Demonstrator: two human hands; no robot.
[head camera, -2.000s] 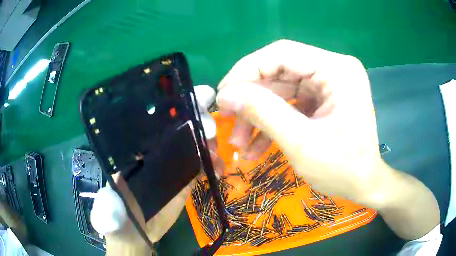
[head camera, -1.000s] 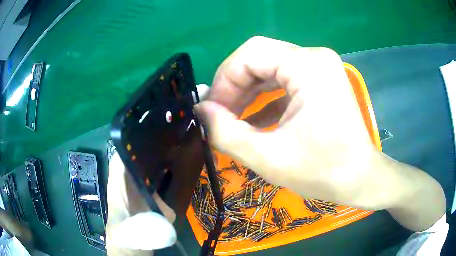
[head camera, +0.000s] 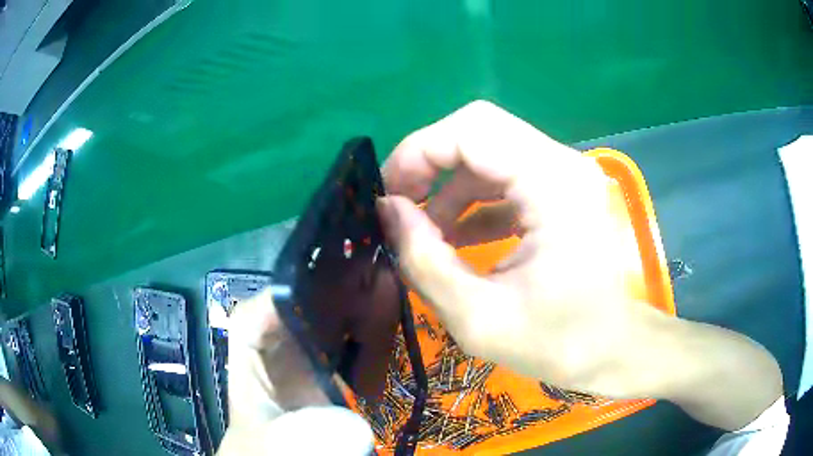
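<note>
My left hand (head camera: 267, 374), with a white finger cot on its thumb, holds a black phone middle frame (head camera: 343, 258) upright and turned nearly edge-on. My right hand (head camera: 544, 267) is bare. Its thumb and index fingertips meet at the upper part of the frame's right long edge. Whether a key is between them is hidden. The orange tray (head camera: 658, 267) lies below and behind my right hand. Loose thin dark keys (head camera: 463, 401) are spread over its near part.
Several dark frames lie on the dull green bench at left, one near my left hand (head camera: 165, 356). Another frame (head camera: 55, 203) lies on the bright green surface. A white sheet (head camera: 798, 214) is at the right edge. A person's arm (head camera: 27, 414) shows at bottom left.
My left hand and the frame have moved right, and the frame has turned more edge-on. My right fingertips have come to its edge from above the tray. The frame on the bright green has shifted left and down.
</note>
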